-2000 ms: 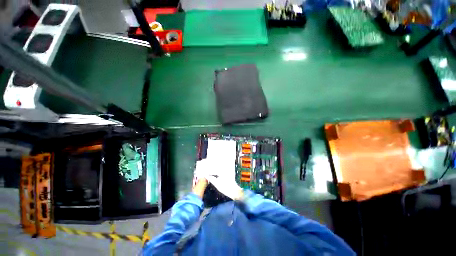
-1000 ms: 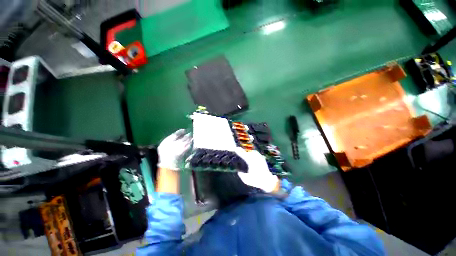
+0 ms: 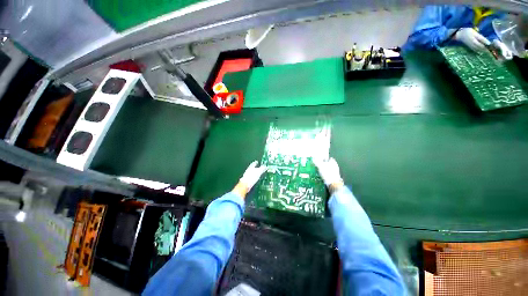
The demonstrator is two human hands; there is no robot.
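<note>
A green circuit board (image 3: 295,188) shows its flat, trace-covered side, with a bright glare on its far part. My left hand (image 3: 252,175), in a white glove, holds its left edge. My right hand (image 3: 329,171), also gloved in white, holds its right edge. I cannot tell whether the board touches the bench below. The dark solder pallet (image 3: 272,260) lies nearer to me, between my forearms, with no board in it.
Black bin (image 3: 151,254) with small green pieces, lower left; orange pallet cover (image 3: 84,243) beside it. Orange gridded tray (image 3: 477,269), lower right. White fan housing (image 3: 95,115), left. Green sheet (image 3: 295,84) and black parts box (image 3: 375,62), far side. Another person's gloved hands hold a board (image 3: 483,78), upper right.
The board has been lifted out of the pallet, turned over and moved away from me over the bench. The view has shifted, and the black plate no longer shows.
</note>
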